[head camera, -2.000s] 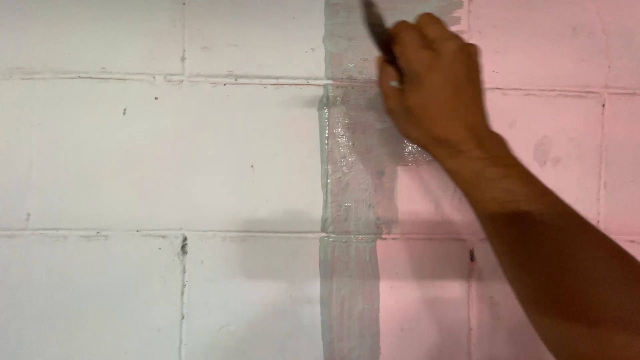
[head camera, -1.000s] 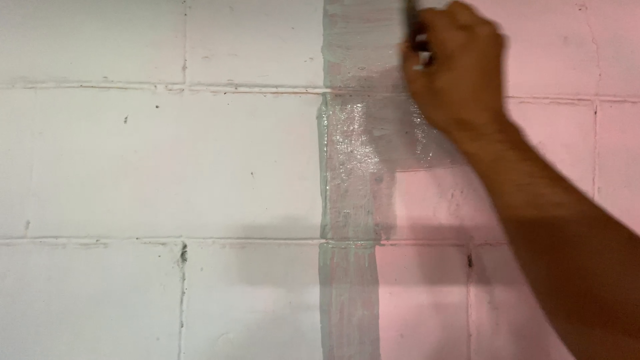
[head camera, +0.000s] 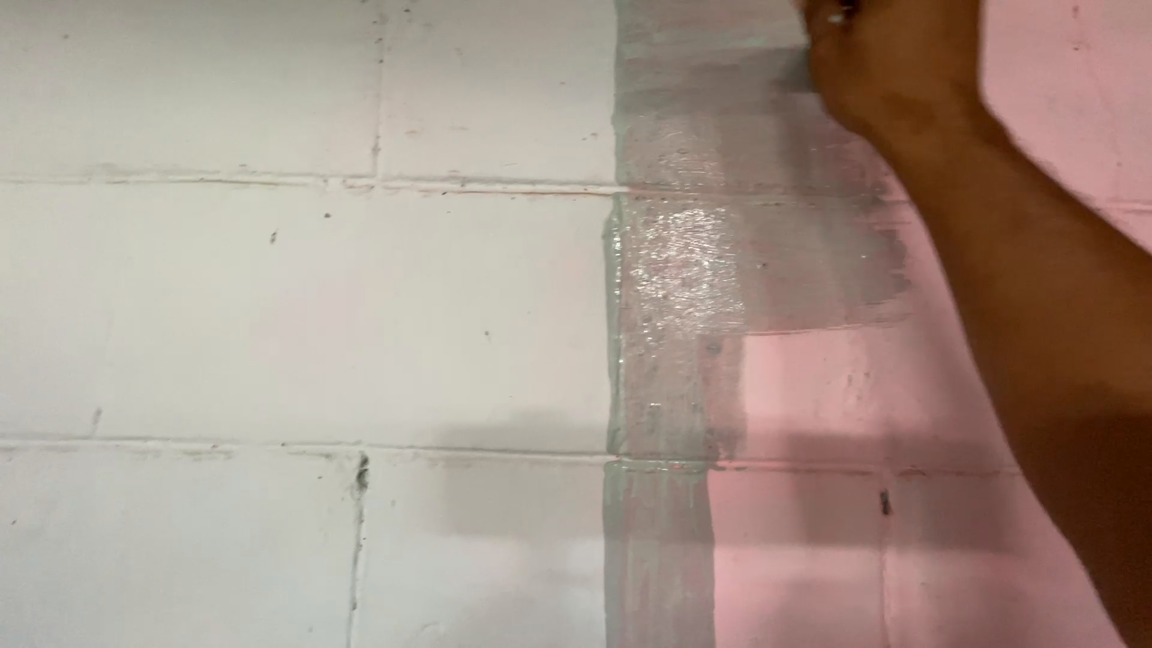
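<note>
My right hand (head camera: 895, 58) is at the top right, its fingers curled against the block wall. A small dark part of a handled tool, likely a paintbrush, shows between the fingers; the rest is cut off by the top edge or hidden by the hand. Left of and below the hand lies wet grey paint (head camera: 688, 261), glossy in places. It runs down the wall as a vertical band (head camera: 661, 558) between the white part (head camera: 432, 315) and the pink part (head camera: 810, 387), and widens to the right near the hand. My left hand is out of view.
The wall is of painted blocks with horizontal mortar joints (head camera: 495, 189) and vertical ones. A small dark pit (head camera: 363, 471) marks a joint at lower left, another dark mark (head camera: 885, 501) the pink side. Shadows fall across the lower wall. My forearm covers the right side.
Grey paint now spreads farther over the pink just below the upper joint, where my arm was before. My right hand still grips the tool, which has mostly passed out of view at the top.
</note>
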